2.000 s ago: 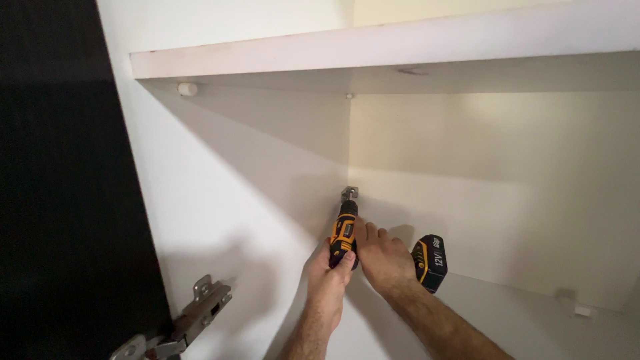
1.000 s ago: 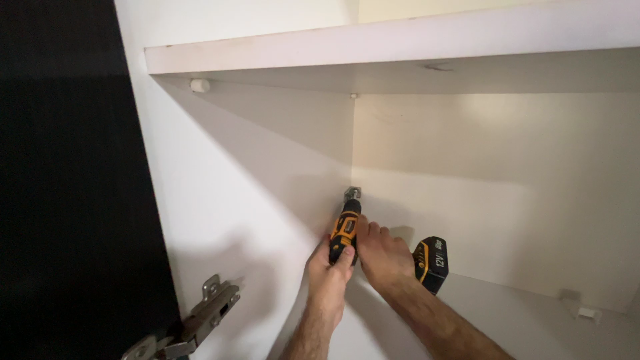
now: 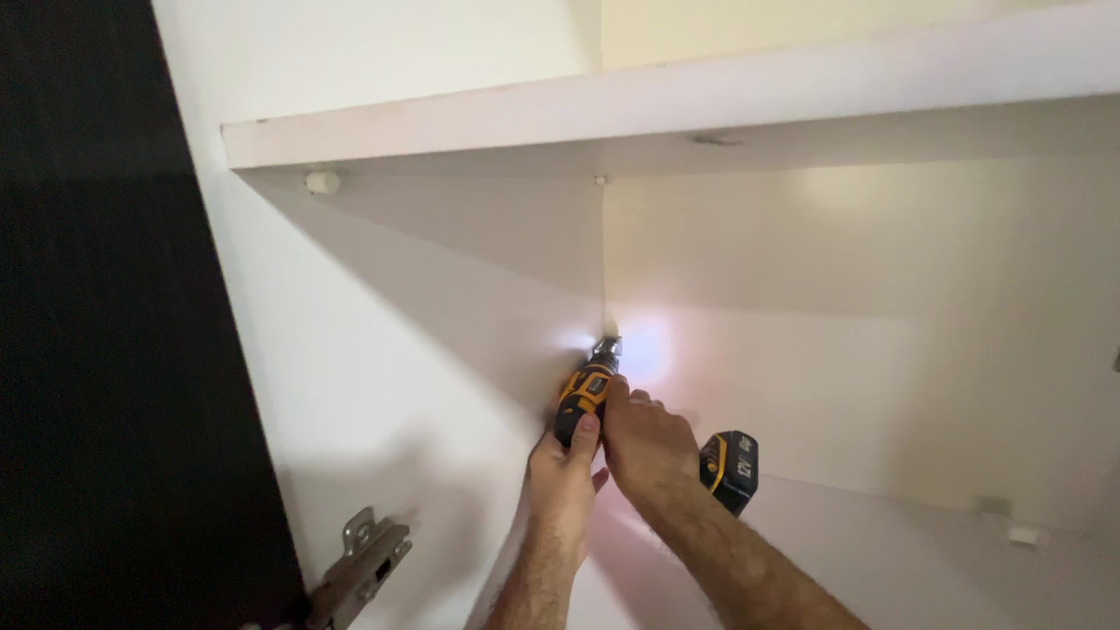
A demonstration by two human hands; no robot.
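A black and yellow cordless drill (image 3: 584,394) points away from me at the inner corner of a white cabinet, with its light shining on the walls. My right hand (image 3: 649,435) is closed round its grip; the battery (image 3: 731,471) sticks out to the right of the wrist. My left hand (image 3: 567,459) supports the rear of the drill body, thumb on top. At the front of the drill, a small metal bracket (image 3: 608,345) sits in the corner; the bit's tip is hidden.
A white shelf (image 3: 525,112) crosses above my hands, with a white peg (image 3: 323,183) under its left end. A dark door panel (image 3: 114,350) stands at the left, with a metal hinge (image 3: 363,560) low beside it. A small white fitting (image 3: 1024,535) is at the lower right.
The drill's light has come on and brightens the corner. Both hands remain on the drill at the bracket.
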